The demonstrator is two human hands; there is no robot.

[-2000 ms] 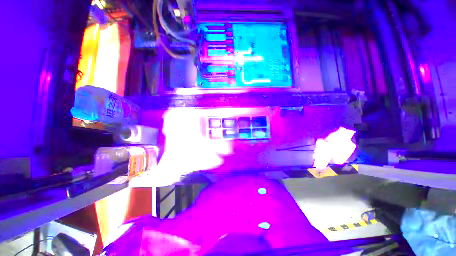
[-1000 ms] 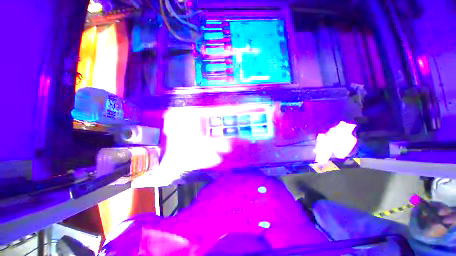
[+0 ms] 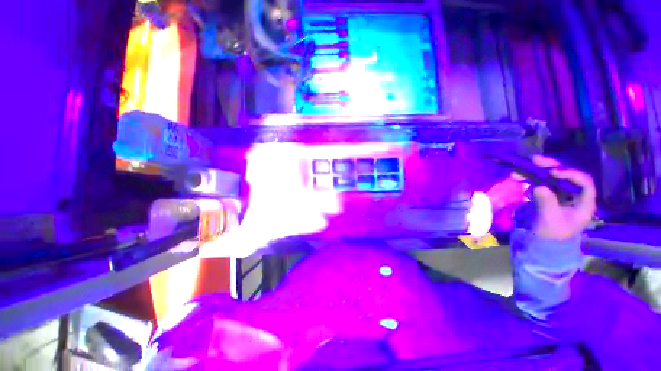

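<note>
My right hand (image 3: 562,199) is at the right of the booth, shut on a dark slim hand tool (image 3: 533,170) whose tip points up and left. The circuit board (image 3: 388,61) lies in its frame at the top centre, lit bright cyan and white. The hand and tool are to the right of and below the board, apart from it. A bright crumpled wipe (image 3: 480,214) lies just left of my right hand, partly hidden. I cannot make out my left hand.
A small compartment tray (image 3: 355,174) sits in front of the board. A bottle (image 3: 156,138) lies at the left, with a pale container (image 3: 174,217) below it. Cables (image 3: 264,32) hang left of the board. A yellow-black edge (image 3: 478,242) runs along the front.
My right hand has come up from the lower right into the booth with the dark tool. The glare on the board has grown. The view has shifted slightly.
</note>
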